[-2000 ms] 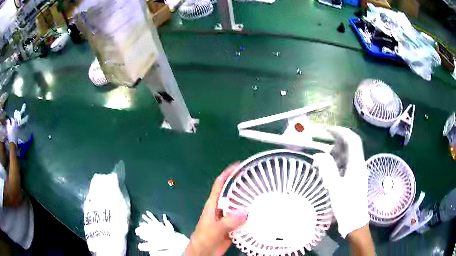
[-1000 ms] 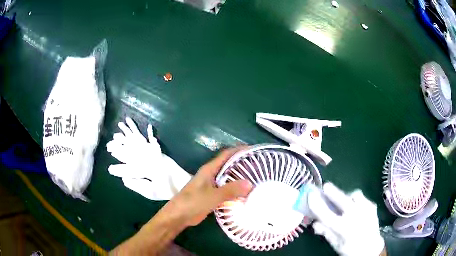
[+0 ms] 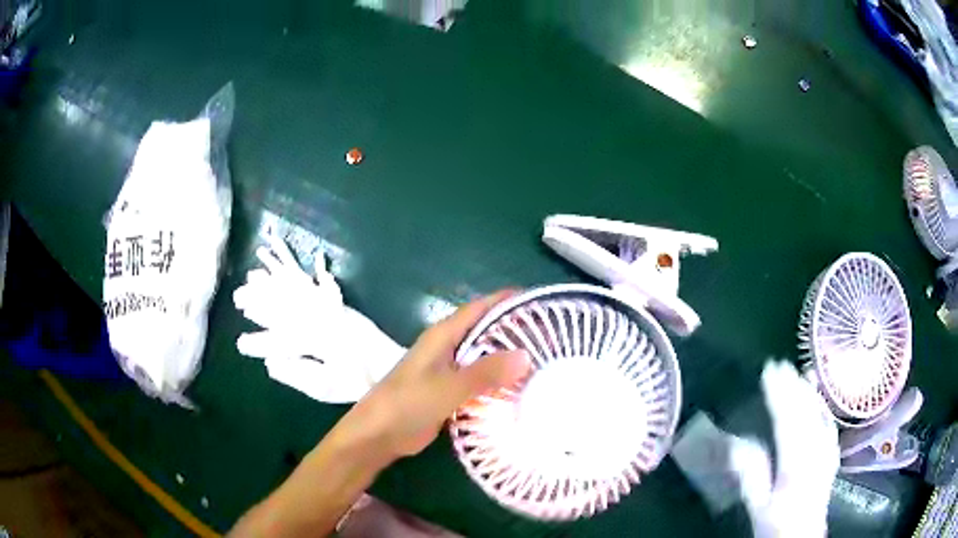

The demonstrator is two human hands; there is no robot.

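Observation:
My bare left hand grips the left rim of a white clip fan, thumb on its slotted housing. The smooth round middle of the housing faces up. The fan's clip base, with an orange-copper dot, points away from me beyond the head. My gloved right hand is to the right of the fan, apart from it and blurred, with a finger stretched away from me. A pale grey-green block is at its thumb side; whether the hand grips it or it lies on the surface is unclear.
A second clip fan lies right, beyond the gloved hand; another is at the right edge. Spare white gloves and a glove bag lie left on the green surface. A small orange-brown part lies beyond them.
My right hand has moved off the fan housing to the right, and the pale block has moved away from the fan. My left hand still holds the fan. Earlier, the view tilted downward.

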